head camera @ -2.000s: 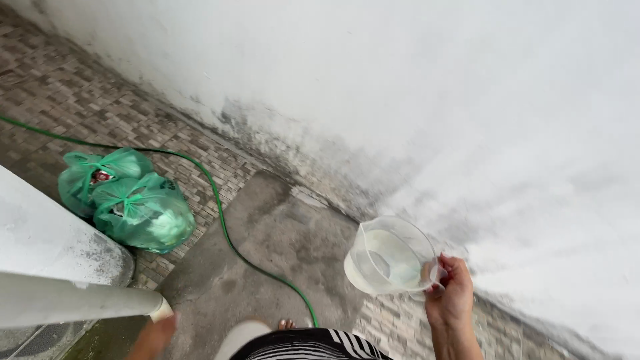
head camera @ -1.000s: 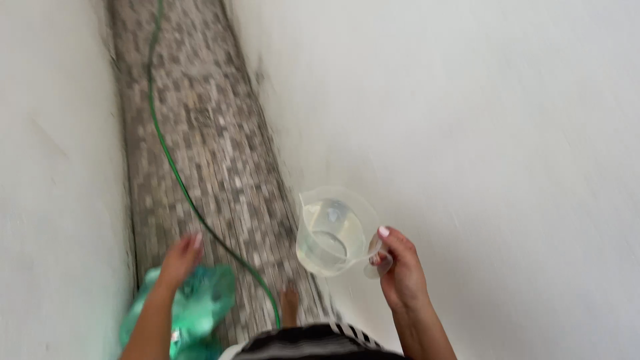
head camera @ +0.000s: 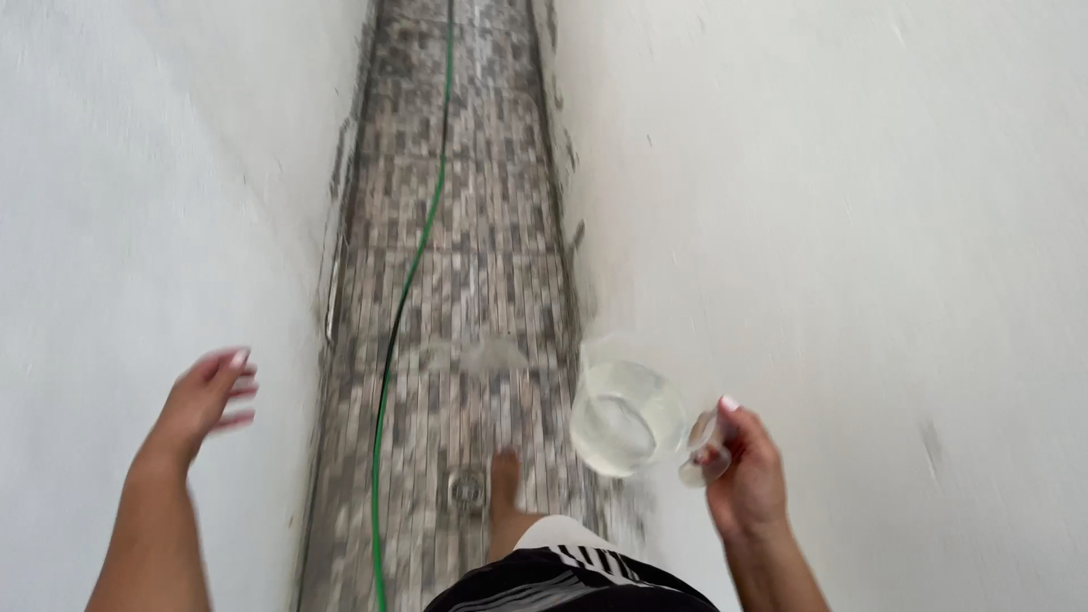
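Observation:
My right hand (head camera: 752, 467) grips the handle of a clear plastic pitcher (head camera: 627, 416), held upright at the right of the passage with liquid in it. Raised at the left, in front of the white wall, my left hand (head camera: 212, 391) holds nothing, its fingers apart and slightly blurred. Between the two hands a green hose (head camera: 410, 276) runs lengthwise along the tiled floor.
A narrow floor of small brown and grey tiles (head camera: 476, 204) lies between a left white wall (head camera: 153, 187) and a right white wall (head camera: 816, 212). A floor drain (head camera: 467, 490) is close to my bare foot (head camera: 505, 484).
The view has swung from the wall and concrete patch to the narrow passage. The green bags seen earlier are out of view. The pitcher stays in my right hand.

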